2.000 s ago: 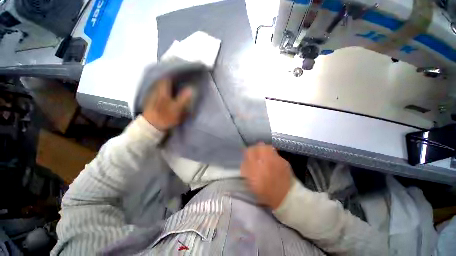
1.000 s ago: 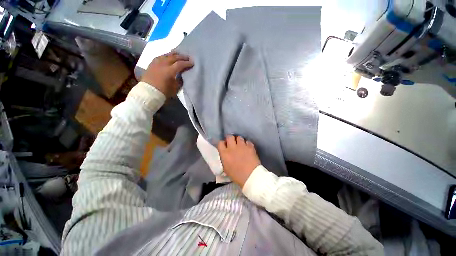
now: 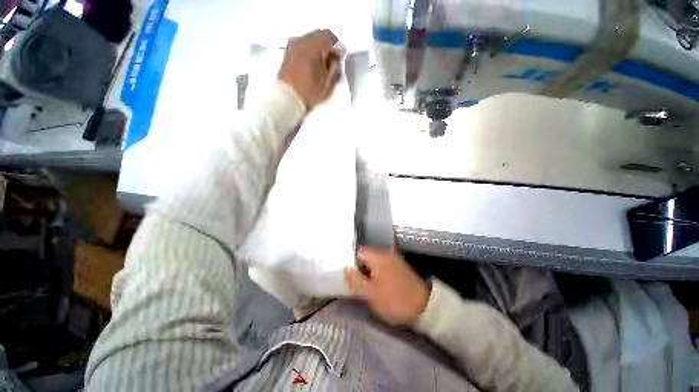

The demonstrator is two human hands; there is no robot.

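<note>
A white fabric piece [image 3: 310, 203] lies lengthwise in front of me, from the table down over its front edge. A grey garment panel [image 3: 375, 207] shows beneath it along its right side. My left hand [image 3: 313, 67] is at the top end of the white piece, fingertips closed on its far edge beside the grey. My right hand [image 3: 389, 285] grips the near right edge of the white and grey cloth, slightly blurred. The sewing machine's presser foot area [image 3: 437, 115] is right of the cloth, with bright glare there.
The white machine head with a blue stripe [image 3: 567, 53] spans the upper right. A black glossy box or phone [image 3: 665, 226] lies at the right table edge. Grey and pale cloth [image 3: 613, 329] hangs below the table. Another machine [image 3: 57, 65] stands at upper left.
The white piece now lies on top where grey cloth was uppermost. My left hand has moved up and right to the far end. My right hand is lower, still at the near edge.
</note>
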